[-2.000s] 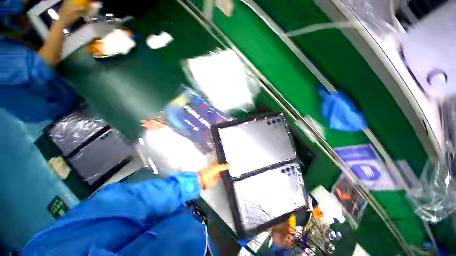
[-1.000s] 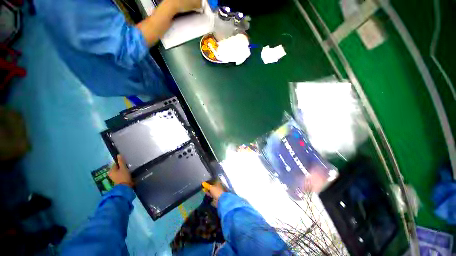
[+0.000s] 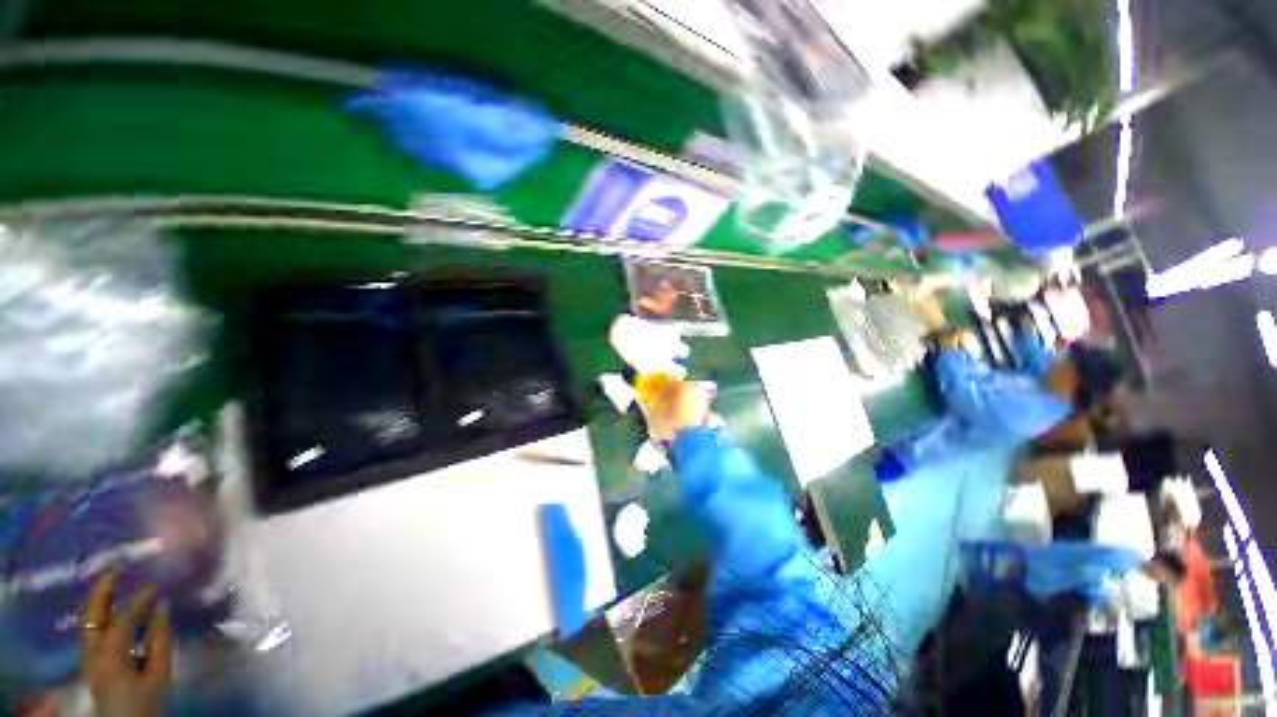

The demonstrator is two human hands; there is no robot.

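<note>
My left hand (image 3: 129,651) is at the lower left, palm down with its fingers apart, over the near part of the blue-purple printed film stack (image 3: 84,553). My right hand (image 3: 679,409) is among white wipes (image 3: 647,340) right of the tray. Orange-yellow shows at its fingertips; blur hides whether it grips anything. The black two-slot tray (image 3: 420,367) lies behind the white mat (image 3: 420,574) and holds two dark, glossy slabs side by side. A blue strip (image 3: 563,567) lies on the mat's right part.
Crumpled clear plastic bags (image 3: 91,336) lie at the left. A flat bagged orange-and-black item (image 3: 677,294) lies near the rail. A white sheet (image 3: 812,406) is on the bench farther right. People in blue smocks (image 3: 980,406) work beyond it.
The grey-backed tray I held with both hands is out of my hands. The view has swung right. My left hand is now over the film stack, my right hand among the wipes.
</note>
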